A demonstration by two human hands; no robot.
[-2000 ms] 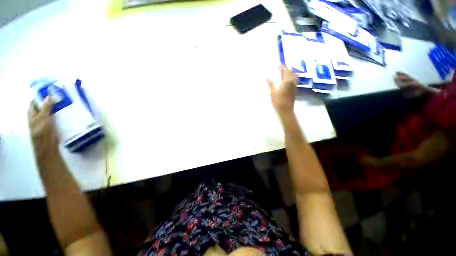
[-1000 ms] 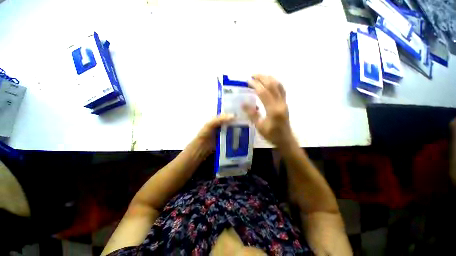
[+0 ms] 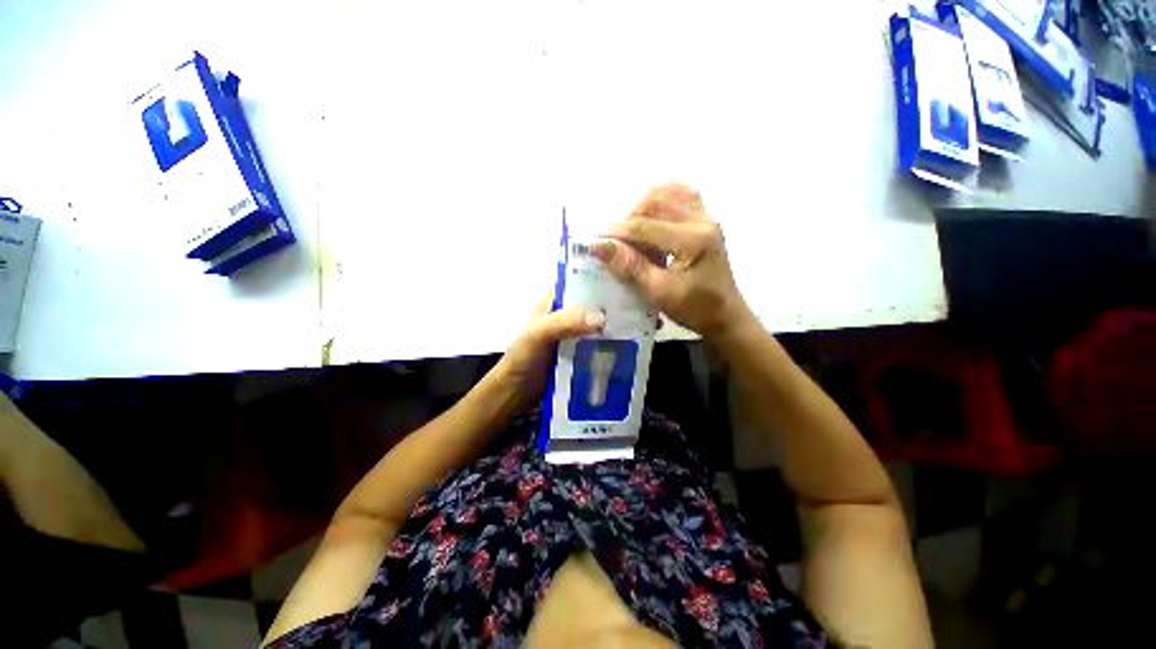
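A white retail box (image 3: 609,298) with blue sides and a dark-blue square on its face is held upright in front of my chest, over the table's front edge. My left hand (image 3: 548,340) grips the box by its left side, thumb on the white face. My right hand (image 3: 678,260) is at the box's far end, its fingers bent over the top near the small barcode and hiding the top flap. A pale flap shows at the near end, towards me.
A leaning stack of boxes (image 3: 209,165) lies at the left. Two waiting boxes (image 3: 936,102) lie side by side at the right, near a pile of flat packs (image 3: 1033,51). A person's arm (image 3: 64,475) shows at lower left. A grey-white item (image 3: 13,273) lies at the left edge.
Since two seconds ago, both hands have come together on one box at the centre. In the last second, my right fingers have closed in on its far end, where the blue flap stood up.
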